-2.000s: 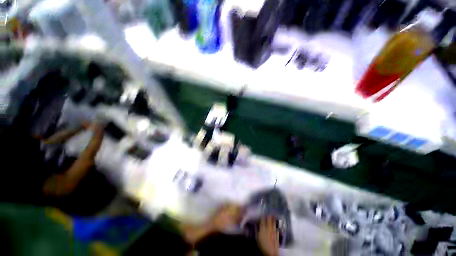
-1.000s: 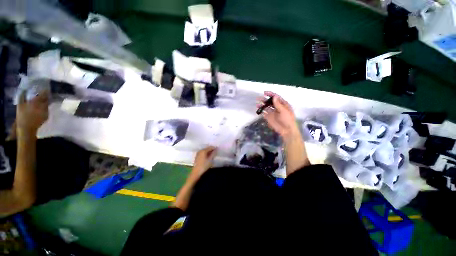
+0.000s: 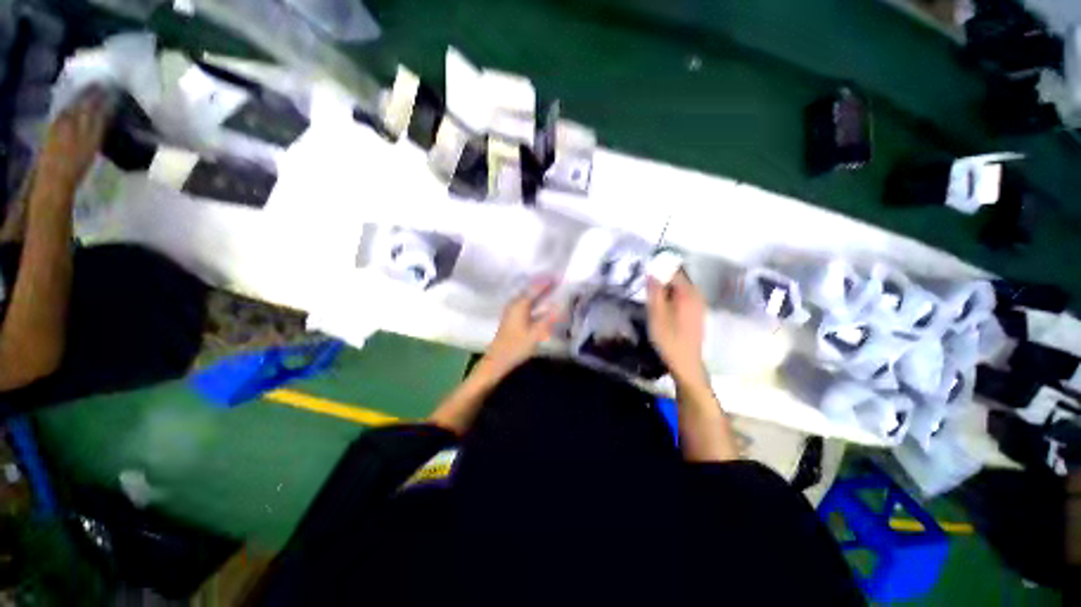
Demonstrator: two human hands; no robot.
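Note:
My right hand (image 3: 678, 323) is over the bench at the right side of a clear poly bag with dark contents (image 3: 616, 338). Its fingertips are at a small white piece (image 3: 665, 266). My left hand (image 3: 524, 327) is left of the bag, fingers slightly apart, with nothing visible in it. A white sleeve-like item (image 3: 605, 257) lies just behind the bag, between the hands. The image is blurred, so the exact finger contact is hard to see.
Open boxes with pale flaps (image 3: 504, 133) stand at the bench's far edge. White sleeves (image 3: 907, 344) lie in rows at right. A wrapped item (image 3: 411, 257) lies at left. Black boxes (image 3: 839, 128) sit on the green belt. A co-worker's arm (image 3: 45, 249) is at far left; a blue stool (image 3: 883, 536) stands below right.
My right hand has come down to the bag; the dark accessory it held no longer shows, and a white piece is at its fingertips. My left hand is raised slightly. The belt boxes appear farther right.

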